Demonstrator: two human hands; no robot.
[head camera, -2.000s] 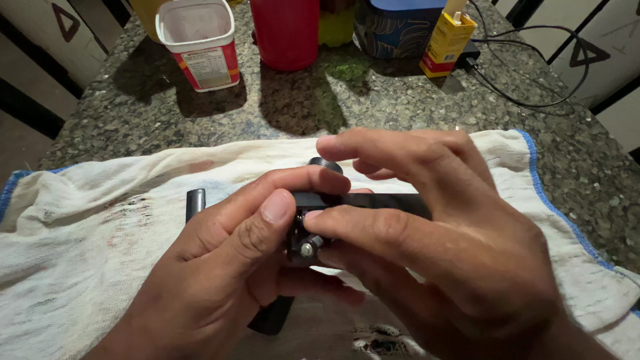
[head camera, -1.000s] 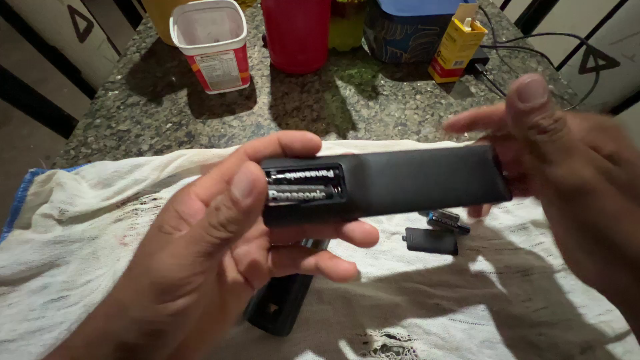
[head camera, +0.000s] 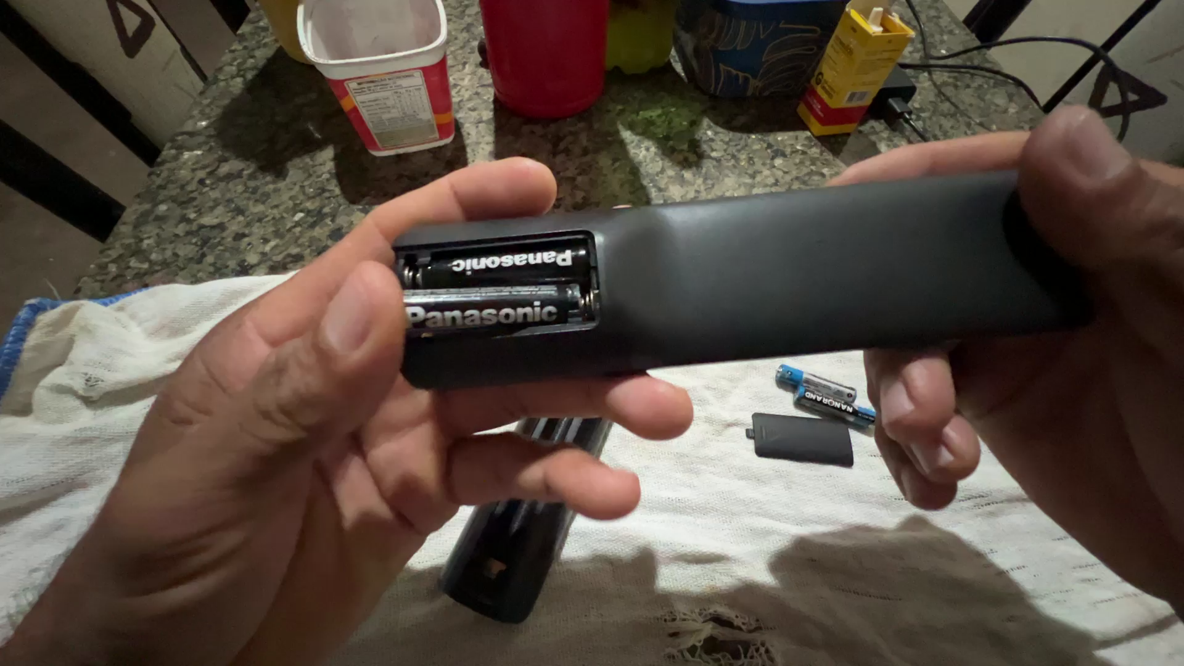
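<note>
A black remote control (head camera: 786, 268) lies across both hands, its back toward me. My left hand (head camera: 305, 398) grips the end with the uncovered battery compartment, where two Panasonic batteries (head camera: 490, 310) sit side by side. The other end is held by my right hand (head camera: 1054, 305), thumb on top and fingers beneath. Below the remote, a black battery cover (head camera: 803, 439) rests on the white cloth (head camera: 666, 536) beside two blue-and-silver batteries (head camera: 819, 384), one partly behind my right fingers. A second black device (head camera: 509, 555), long and glossy, lies on the cloth, partly hidden by my left hand.
On the granite surface (head camera: 250, 176) at the back stand a white-and-red plastic tub (head camera: 398, 106), a red container (head camera: 546, 55), a dark blue patterned container (head camera: 749, 46) and a yellow box (head camera: 851, 69). Black cables (head camera: 1008, 46) run at the back right. The cloth has a frayed hole.
Two seconds ago both hands were close together around the remote. Since then its back has turned into view, and over the last second my right hand has closed on its far end.
</note>
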